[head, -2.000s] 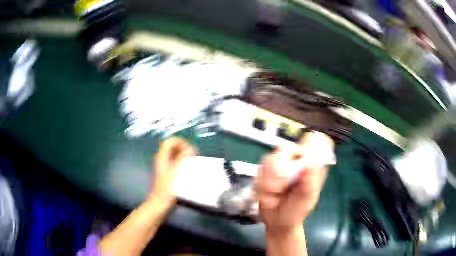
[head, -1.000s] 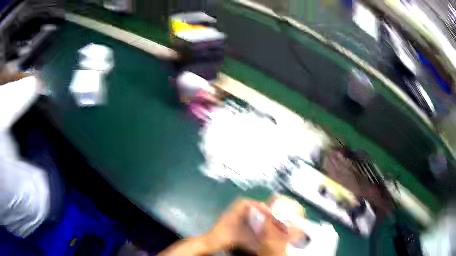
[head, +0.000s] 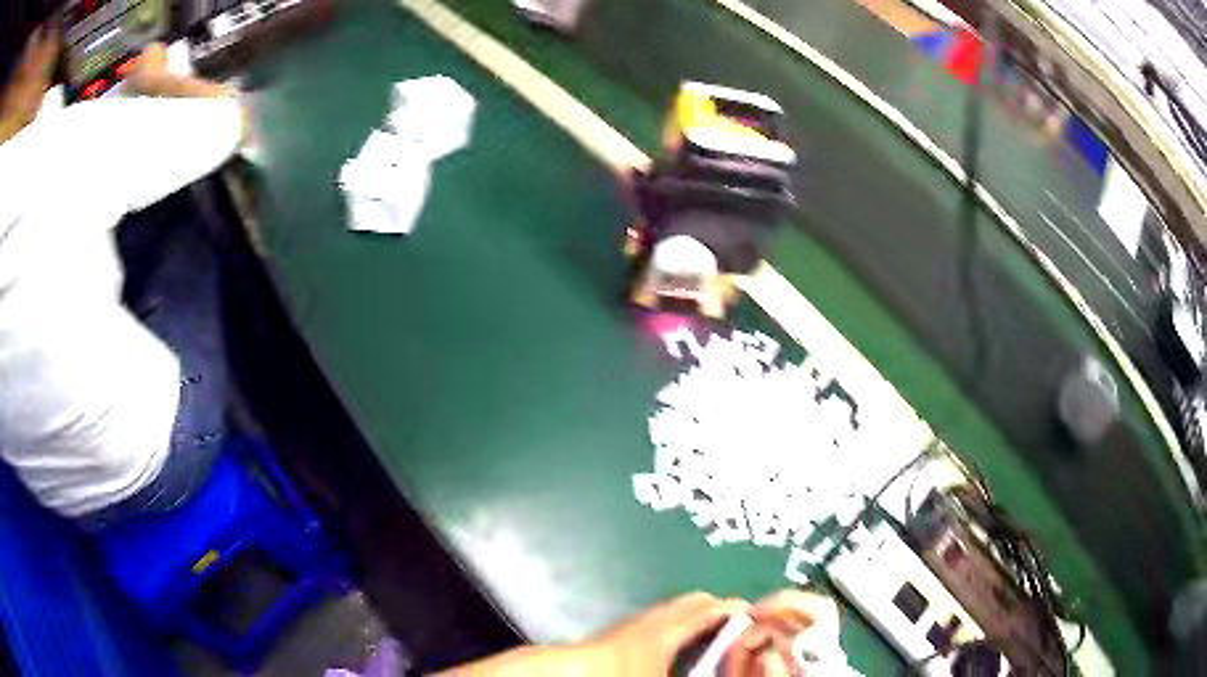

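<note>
My left hand [head: 669, 637] is at the bottom edge, its forearm coming in from the lower left. My right hand [head: 784, 632] is against it, mostly cut off by the edge. The fingers close around a white piece [head: 719, 648], probably a cube adapter; its shape is largely hidden. A loose pile of tiny white clips [head: 755, 443] lies on the green bench just beyond my hands. A white multi-socket strip [head: 900, 595] with dark outlets lies right of the pile.
Two white cube adapters [head: 384, 185] stand far left on the green bench [head: 490, 344]. A black and yellow tape dispenser [head: 721, 165] is behind the pile. A brown strip [head: 986, 562] with tangled cords lies right. A cube rides the dark belt [head: 1088, 397]. A neighbour [head: 80, 304] sits left.
The view has swung left, so the pile and strips sit further right and the neighbour shows more. My hands have come together and now sit lower, at the bottom edge.
</note>
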